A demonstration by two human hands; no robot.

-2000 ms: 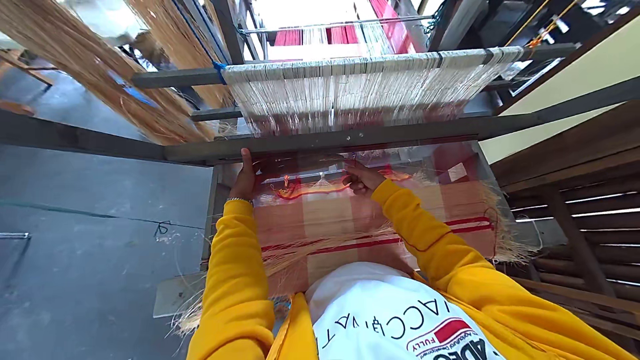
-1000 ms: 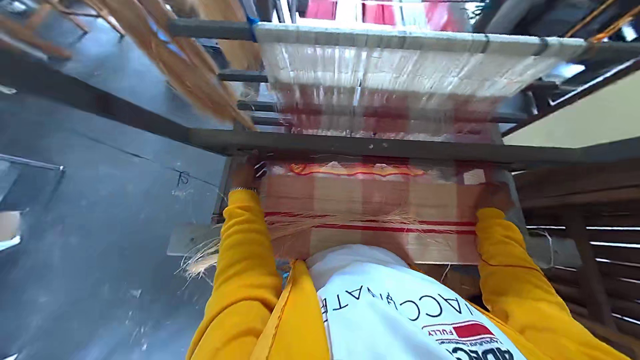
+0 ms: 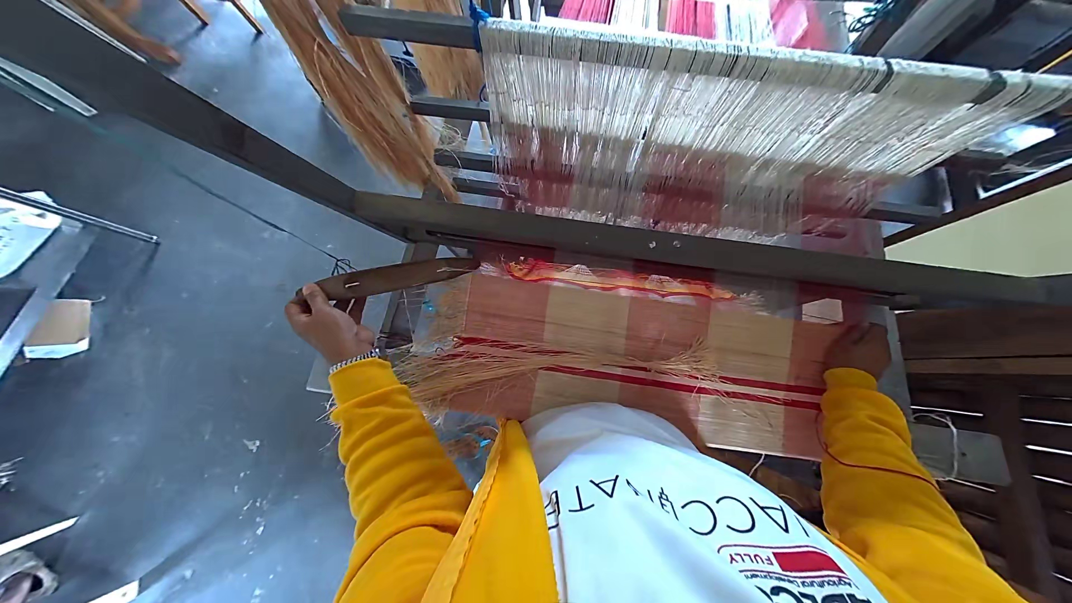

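My left hand [image 3: 331, 325] grips the outer end of a flat dark wooden stick [image 3: 394, 278]. The stick's other end reaches the left edge of the warp, just under the loom's beater beam [image 3: 586, 230]. My right hand [image 3: 858, 347] lies at the right edge of the woven cloth [image 3: 586, 314], close below the beam; its fingers are partly hidden and what they touch is unclear. A red and yellow patterned band [image 3: 620, 280] runs across the cloth. Loose tan fibres [image 3: 536, 364] lie over its red stripes. White string heddles [image 3: 712, 109] hang behind the beam.
Bundles of long tan fibre [image 3: 360, 100] hang at the upper left. A thin cord [image 3: 243, 213] stretches over the grey floor to the left. An open cardboard box [image 3: 59, 328] stands at the far left. Wooden slats [image 3: 988, 343] are at the right.
My left hand has moved out to the left, and the stick now shows beyond the cloth's edge. My right hand was over the middle of the cloth two seconds ago and is now at its right edge.
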